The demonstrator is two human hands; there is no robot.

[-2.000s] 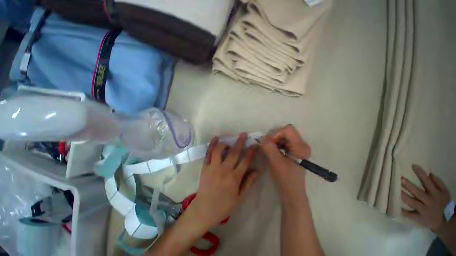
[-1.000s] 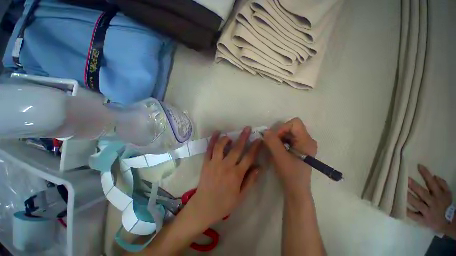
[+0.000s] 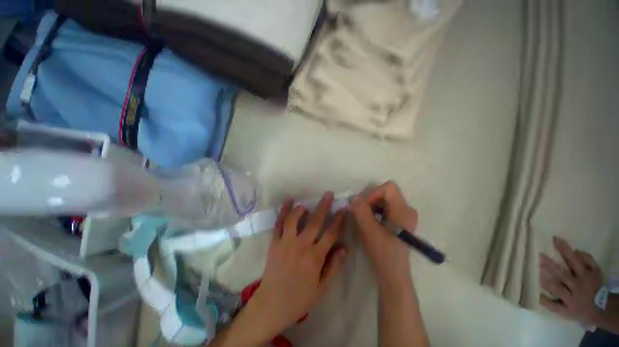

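Note:
My right hand (image 3: 388,234) holds a black marker pen (image 3: 422,247), its tip end at the far end of a white label strip (image 3: 259,222). My left hand (image 3: 302,251) lies flat with spread fingers on the strip, pressing it on the beige table (image 3: 448,298). The strip curls loosely to the left, showing pale blue-green backing. Red-handled scissors (image 3: 250,293) lie partly hidden under my left forearm. The writing at the pen tip is too blurred to read.
A spray bottle (image 3: 61,181) and white tool tray (image 3: 91,271) stand at left. Behind are a tied light-blue bundle (image 3: 180,101), a brown bundle (image 3: 224,51) and folded beige cloth (image 3: 366,74). At right, another person's hand (image 3: 573,281) rests beside a pleated beige panel (image 3: 533,169).
The view has shifted and blurred slightly. Both my hands stay on the strip, the pen still at its end. The other person's hand stays beside the pleated panel.

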